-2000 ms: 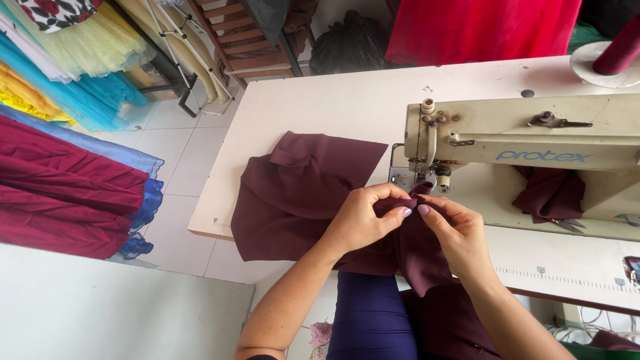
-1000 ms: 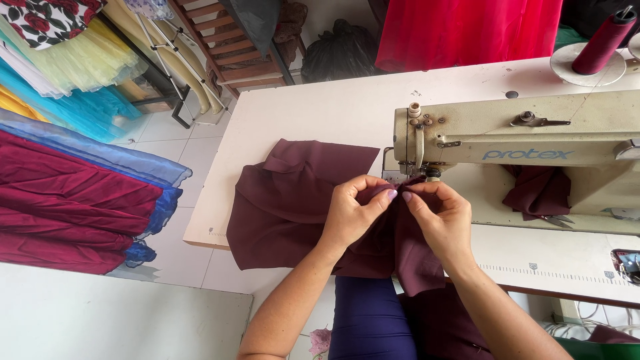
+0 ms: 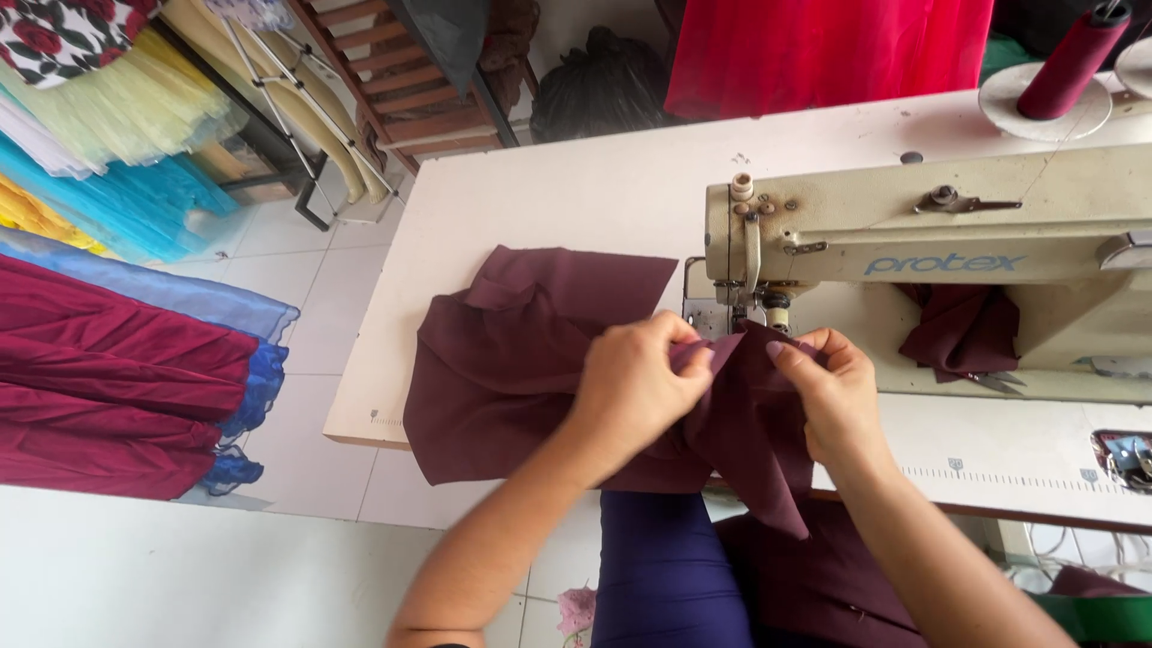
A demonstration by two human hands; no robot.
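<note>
My left hand [image 3: 643, 382] pinches an edge of dark maroon fabric [image 3: 504, 360] between thumb and fingers. My right hand [image 3: 832, 382] grips another part of the cloth a little to the right. Both hands are just in front of the needle and presser foot area of a Protex sewing machine [image 3: 936, 216]. The fabric spreads left over the white table and hangs over its front edge between my forearms. Whether the cloth lies under the presser foot cannot be told.
Small scissors [image 3: 994, 382] and a folded maroon piece [image 3: 967, 333] lie under the machine arm. A maroon thread cone [image 3: 1071, 67] stands at the back right. The white sewing table [image 3: 540, 198] has a ruler strip along its front edge. Gowns [image 3: 108, 378] hang at the left.
My hands, close together at the fabric edge one second ago, are now farther apart, with the cloth between them opened out. The rest of the fabric still lies on the table's left.
</note>
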